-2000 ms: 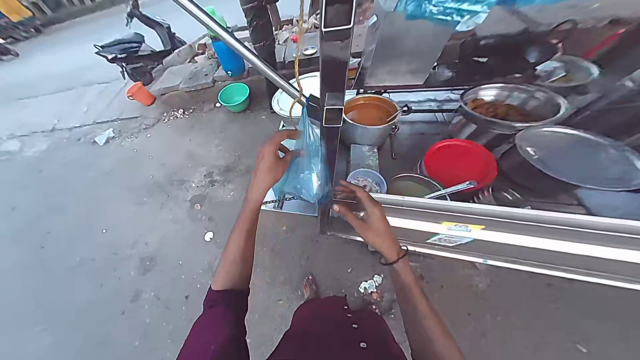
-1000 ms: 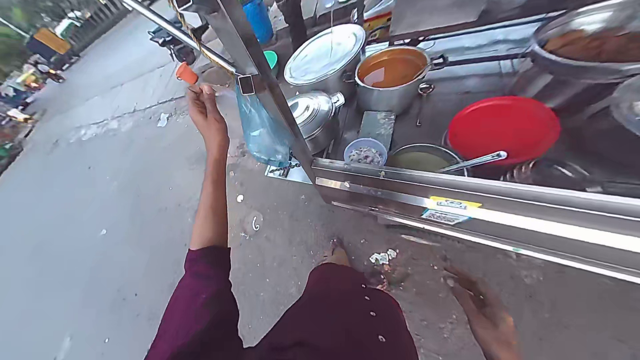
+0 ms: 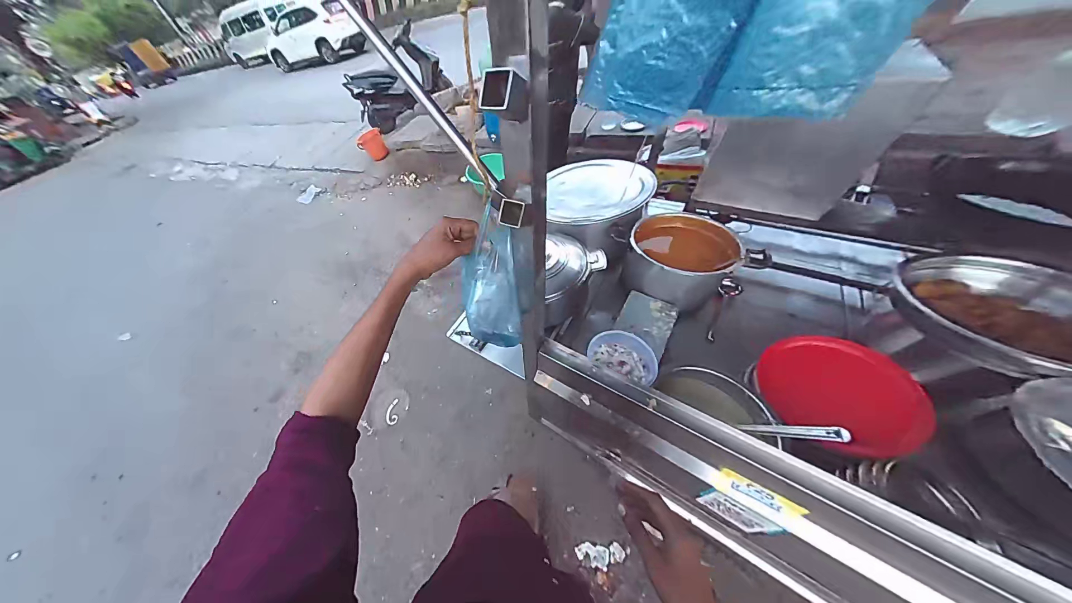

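Observation:
My left hand [image 3: 445,245] is raised, its fingers curled at the upper left edge of a blue plastic bag [image 3: 492,293], which hangs beside the metal post [image 3: 537,251] of a food cart; the fingers seem closed on the bag's edge. Low down, my right hand [image 3: 666,536] is blurred beside the cart's metal rail [image 3: 754,469], and whether it holds anything is unclear. Behind the post stand a pot of orange-brown liquid [image 3: 685,244], a lidded pot [image 3: 596,191] and a bowl of chopped onion [image 3: 621,358].
A red plastic lid or plate [image 3: 846,395] lies near a pot with a ladle [image 3: 804,432]. Blue plastic sheets [image 3: 754,59] hang above the cart. A metal bar [image 3: 419,88] slants to the post. An orange bucket [image 3: 372,144] and a scooter [image 3: 385,92] stand beyond, near a person.
Two seconds ago both hands were around the blue bag. My right hand has since moved down beside the cart's rail. My left hand was above the bag a second ago and is now at its edge.

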